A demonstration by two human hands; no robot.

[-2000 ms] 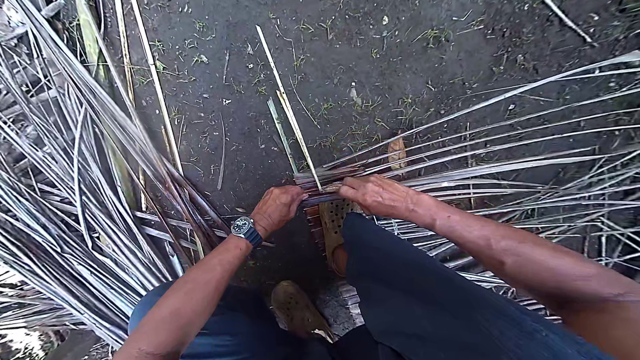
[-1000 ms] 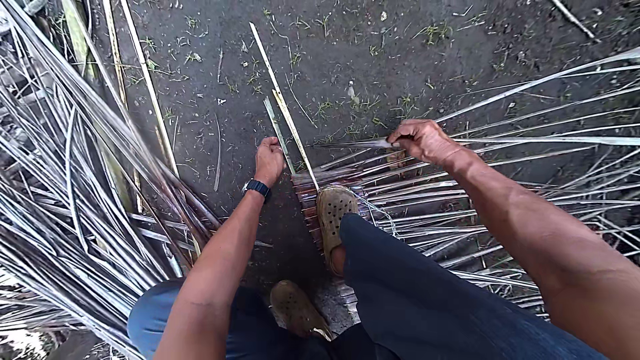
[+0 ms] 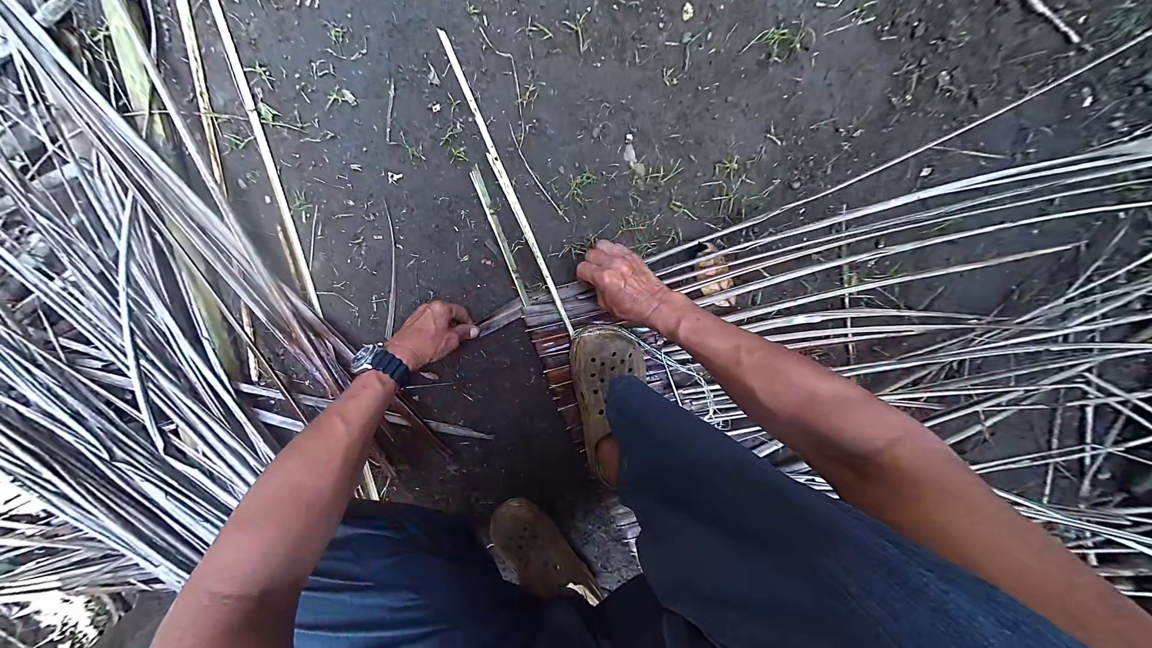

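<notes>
My left hand (image 3: 434, 335), a watch at its wrist, grips the end of a flat dry leaf strip (image 3: 501, 317). That strip runs right across two thin sticks (image 3: 515, 202) toward my right hand (image 3: 621, 281). My right hand has its fingers curled over a strip at the top edge of a row of folded, stitched leaf strips (image 3: 556, 373); its fingertips are partly hidden. My clog (image 3: 607, 367) stands on the row. Pale thread (image 3: 688, 382) lies loose beside the clog.
A large heap of long dry leaf strips (image 3: 99, 360) lies at the left. Long leaf ends (image 3: 945, 270) fan out over the soil to the right. My other clog (image 3: 535, 544) stands lower down. A short stick (image 3: 1053, 20) lies at the top right.
Both hands were together on the row two seconds ago, then apart. Since one second ago my left hand has moved down and left, and my right hand has moved left. A strip now stretches between them.
</notes>
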